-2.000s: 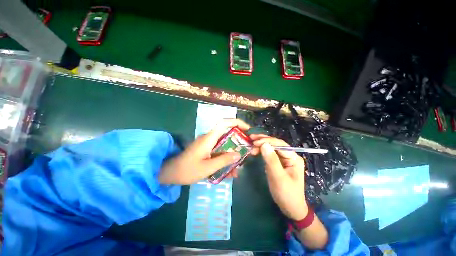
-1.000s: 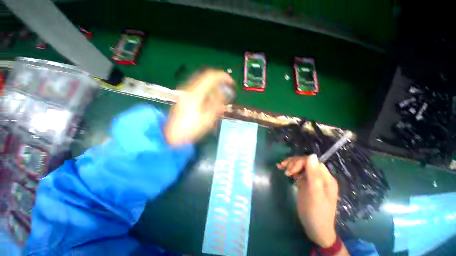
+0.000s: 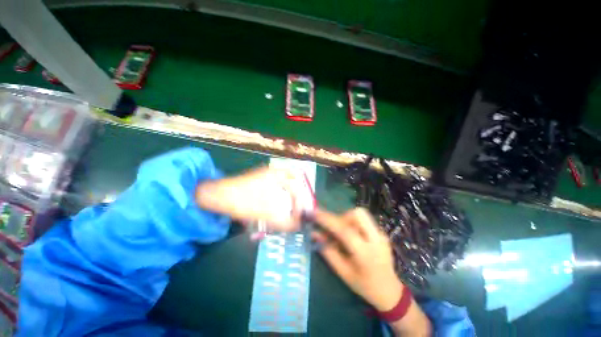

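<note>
My left hand (image 3: 254,197) is blurred over the upper part of the pale blue sticker sheet (image 3: 282,289). A red-rimmed phone housing (image 3: 310,189) shows only as red edges around that hand, which holds it. My right hand (image 3: 356,253), with a red wristband, meets it from the right, fingertips at the housing's lower right. A small dark shape is between the two hands, too blurred to name. The tweezers cannot be made out. The heap of black parts (image 3: 415,220) lies just beyond my right hand.
Red-rimmed phone housings (image 3: 300,97) lie on the green belt (image 3: 224,85) beyond the worn edge strip (image 3: 217,135). A black parts bin (image 3: 464,141) stands at right, plain pale sheets (image 3: 530,273) below it. Blister trays (image 3: 39,141) are at far left, near a grey bar (image 3: 59,52).
My left hand has come back from the belt edge to the sheet, now with a housing. My right hand has moved left to meet it. The tweezers seen earlier no longer show.
</note>
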